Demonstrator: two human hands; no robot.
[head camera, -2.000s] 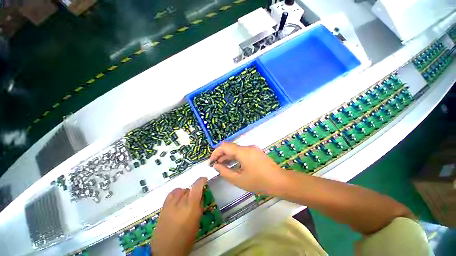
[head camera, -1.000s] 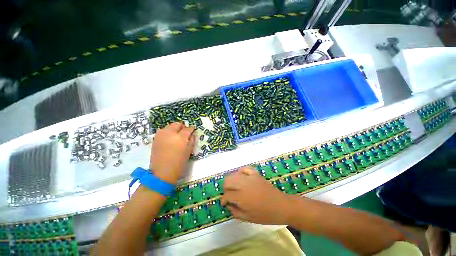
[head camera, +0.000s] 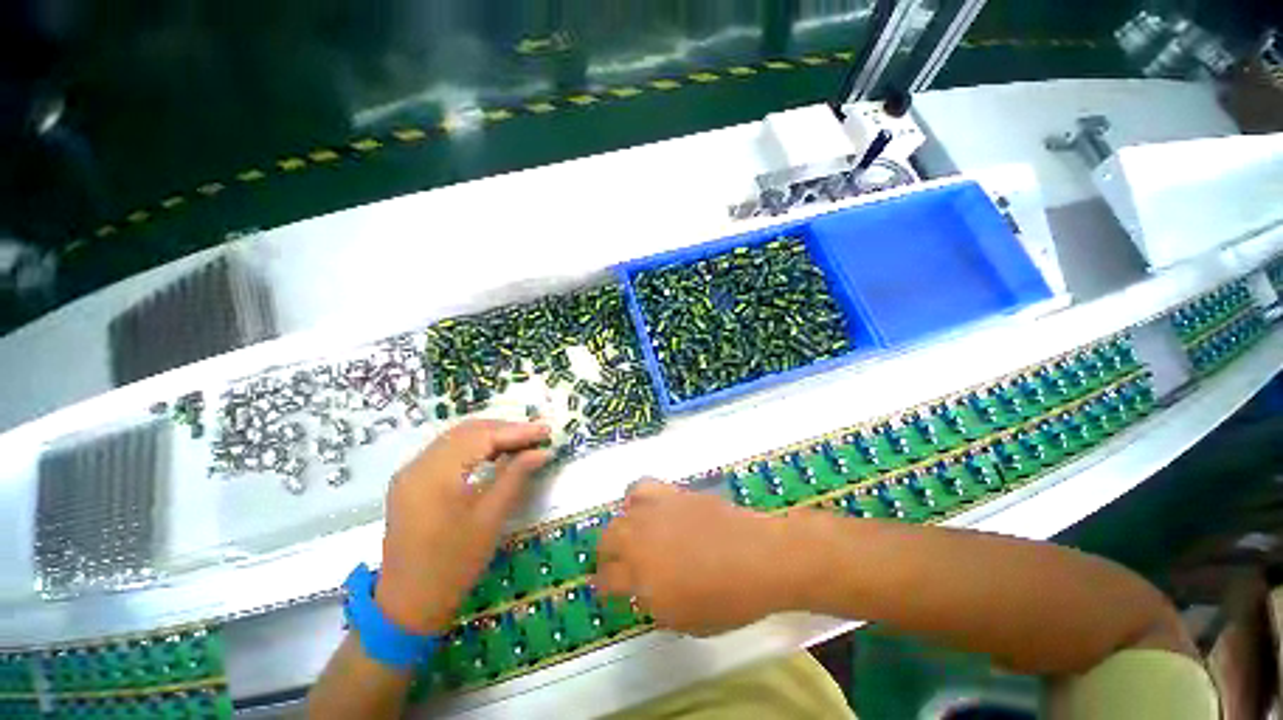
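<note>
My left hand (head camera: 453, 509), with a blue wristband (head camera: 383, 619), is over the near edge of the loose capacitor pile (head camera: 514, 345). Its thumb and index finger are nearly together at a small dark capacitor (head camera: 546, 433); whether they grip it is hard to tell. My right hand (head camera: 687, 557) is over the green circuit board panel (head camera: 542, 622), fingers curled down at the boards. Its fingertips are hidden, so I cannot tell if it holds a part. The boards carry rows of small blue and silver parts.
A blue two-section bin (head camera: 861, 352) stands behind the line, capacitors in its left section. Silver metal parts (head camera: 303, 415) lie left of the pile. Grey ribbed blocks (head camera: 99, 492) are at the far left. More board panels (head camera: 127, 668) lie along the track. A white device (head camera: 809, 141) stands behind the bin.
My left hand has moved back toward me from the pile, and its thumb and finger now show. My right hand has shifted slightly left over the boards. The view has shifted slightly.
</note>
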